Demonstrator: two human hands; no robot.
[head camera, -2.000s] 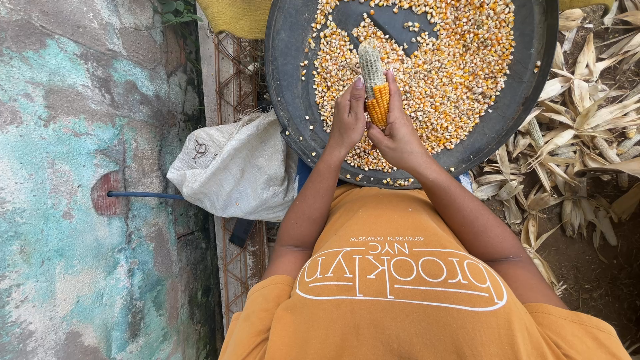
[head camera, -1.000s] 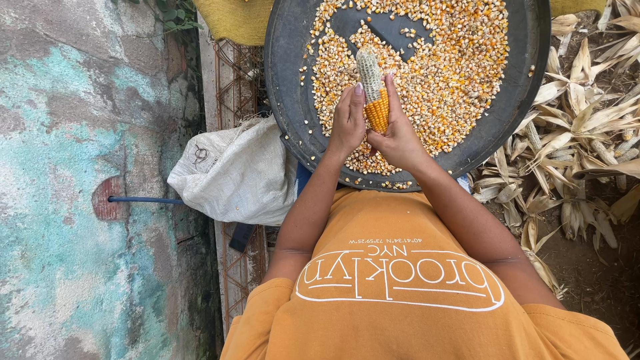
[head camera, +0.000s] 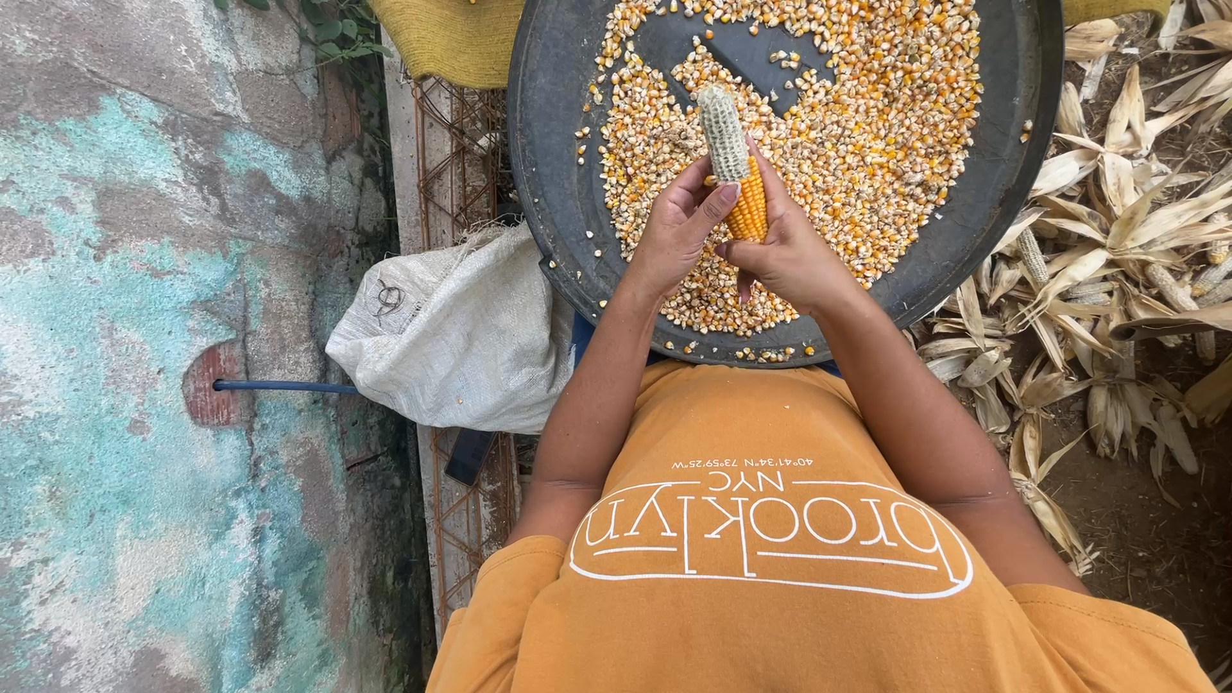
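A partly shelled corn cob (head camera: 736, 164) is held between my two hands over a round black tray (head camera: 568, 192). Its far part is bare and pale; yellow kernels remain on the near part. My left hand (head camera: 679, 221) is on the cob's left side, the thumb lying at the line where kernels meet bare cob. My right hand (head camera: 791, 245) grips the kernel-covered lower end from the right. Loose corn kernels (head camera: 885, 135) cover much of the tray beneath and around the hands.
A white woven sack (head camera: 462, 337) lies left of the tray, beside a rusty metal lattice (head camera: 462, 164) and a weathered painted wall (head camera: 173, 289) with a blue rod (head camera: 289, 386). Dry husks and bare cobs (head camera: 1116, 221) litter the ground at right. Yellow fabric (head camera: 452, 43) shows behind the tray.
My left thumb has shifted across the front of the cob. The cob has stayed between both hands over the tray.
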